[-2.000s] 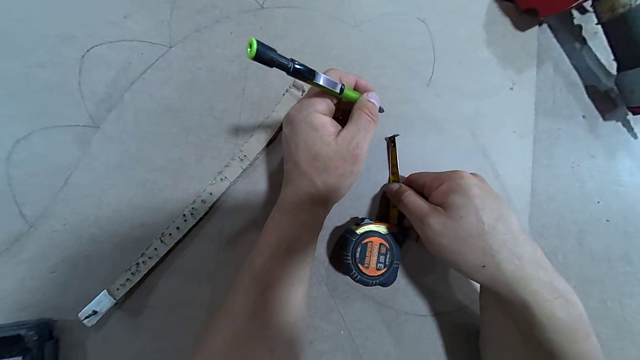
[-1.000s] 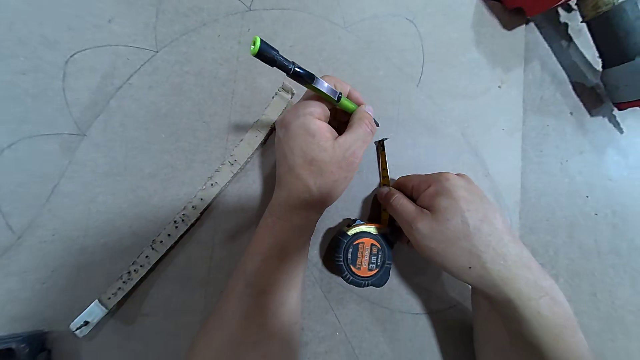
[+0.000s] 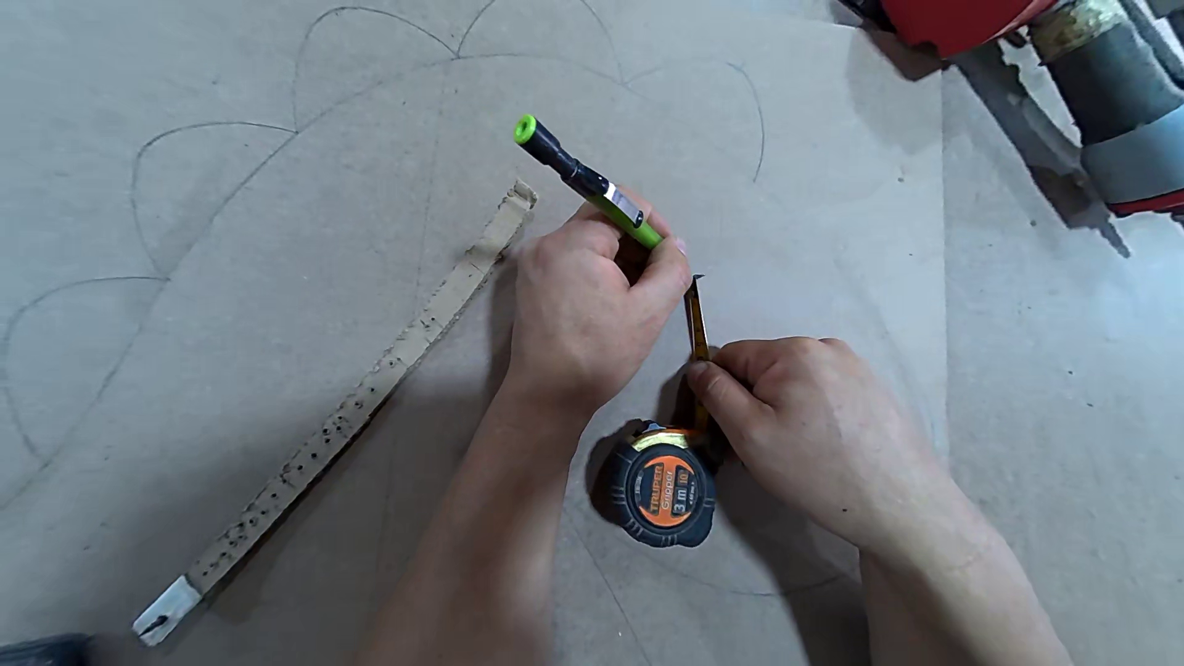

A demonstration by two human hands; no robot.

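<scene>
My left hand (image 3: pixel 597 310) holds a green and black marking pencil (image 3: pixel 592 185) between thumb and fingers, its capped end pointing up and left. The pencil's tip is hidden behind my thumb, close to the hook of the tape. Between the thumb and fingers of my right hand (image 3: pixel 805 425) is the yellow blade (image 3: pixel 696 324) of a tape measure, pulled out a short way. Its black and orange Truper case (image 3: pixel 664 486) lies just below, left of my right hand. A narrow strip of board with many small holes (image 3: pixel 370 393) lies diagonally to the left, white tape (image 3: pixel 166 610) around its lower end.
Pencil-drawn scallops along a large arc (image 3: pixel 217 208) mark the pale flat sheet (image 3: pixel 277 370). A red and grey power tool (image 3: pixel 1124 111) stands at the upper right, past the sheet's edge. A dark object (image 3: pixel 46 650) shows at the lower left corner.
My left hand, with the pencil, has come closer to the tape's hook, and its thumb now meets the end of the blade in view. The grip of my right hand looks the same.
</scene>
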